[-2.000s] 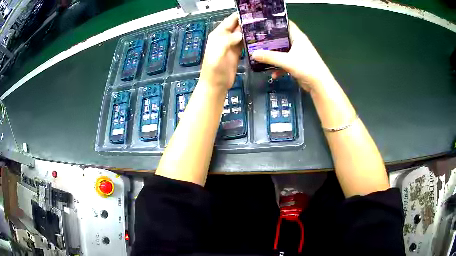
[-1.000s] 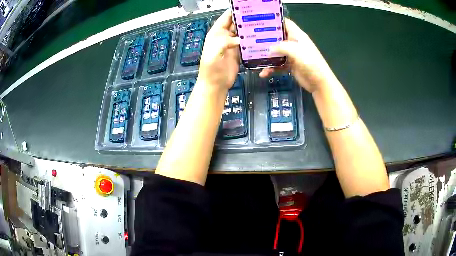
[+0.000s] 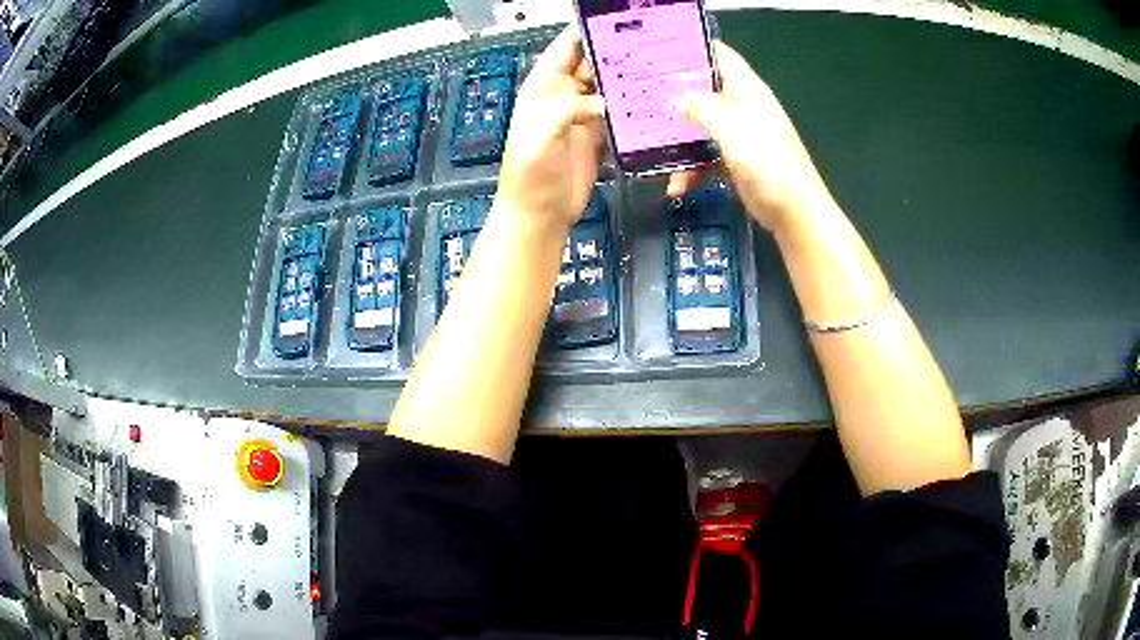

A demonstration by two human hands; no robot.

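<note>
A smartphone (image 3: pixel 650 94) with a pink lit screen is held upright at the top centre; its top end is cut off by the frame edge. My left hand (image 3: pixel 554 131) grips its left side. My right hand (image 3: pixel 754 131) holds its right side, with the thumb over the lower right of the screen. Under my hands and forearms lies a clear blister tray (image 3: pixel 419 366) with two rows of pockets. Several blue phone housings (image 3: pixel 375 278) sit in the pockets. My hands and the phone hide part of the back row.
The tray lies on a dark green bench (image 3: pixel 950 213) with a white edge rail (image 3: pixel 213 129) behind. A white machine panel with a red emergency stop button (image 3: pixel 261 464) stands at lower left, another white panel (image 3: pixel 1048 525) at lower right. A red strap (image 3: pixel 725 538) hangs below the bench edge.
The phone screen has changed from a picture grid to a pink chat with blue bars, then to a paler pink page. My hands have shifted only slightly. The tray has not moved.
</note>
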